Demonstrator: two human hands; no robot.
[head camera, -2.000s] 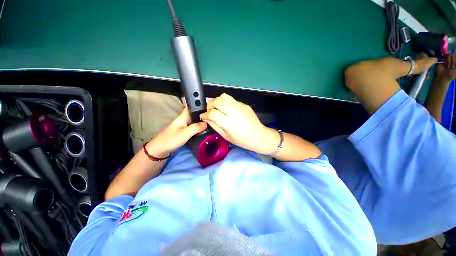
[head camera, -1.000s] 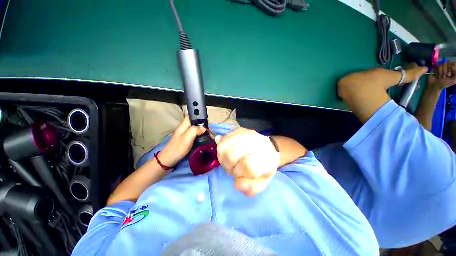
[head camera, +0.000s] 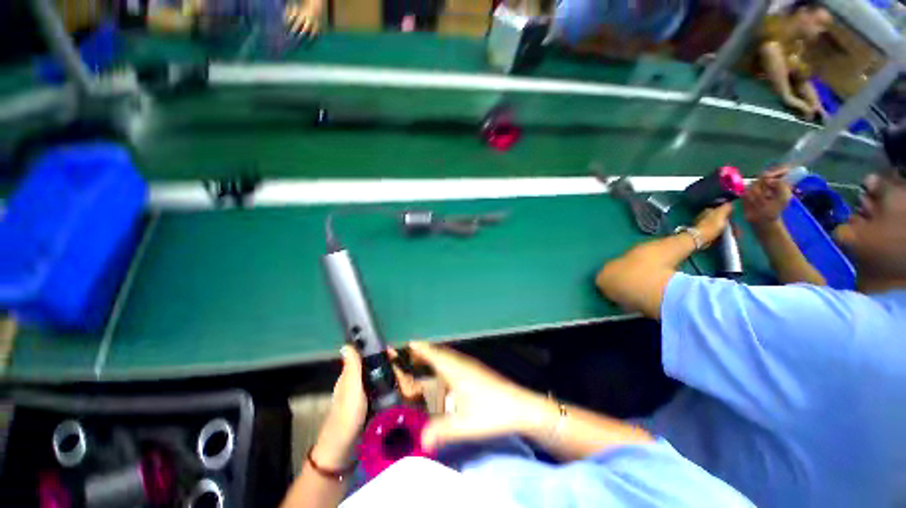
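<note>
The hair dryer (head camera: 379, 382) is held at the bench edge, its silver-grey handle sleeve (head camera: 350, 298) pointing away from me and its magenta rear ring (head camera: 392, 440) towards me. The handle's dark end meets the head. My left hand (head camera: 343, 412) grips the dryer near this joint from the left. My right hand (head camera: 487, 397) is at the joint and head from the right, fingers bent around a dark spot. It is blurred, and I cannot tell whether it holds a small tool. The power cord (head camera: 330, 226) runs from the handle to an inline block (head camera: 417, 221) on the bench.
A blue parts bin (head camera: 75, 233) is on the bench at left, a black dryer tray (head camera: 238, 402) below it. A worker (head camera: 775, 377) at right holds another dryer (head camera: 710, 189). A magenta-ended dryer (head camera: 500, 131) is on the conveyor. Small dark clips (head camera: 231, 189) lie on the white strip.
The view has tilted up, showing the conveyor and far side. My right hand, raised as a fist one second ago, is back at the dryer's joint. My left hand still holds the dryer.
</note>
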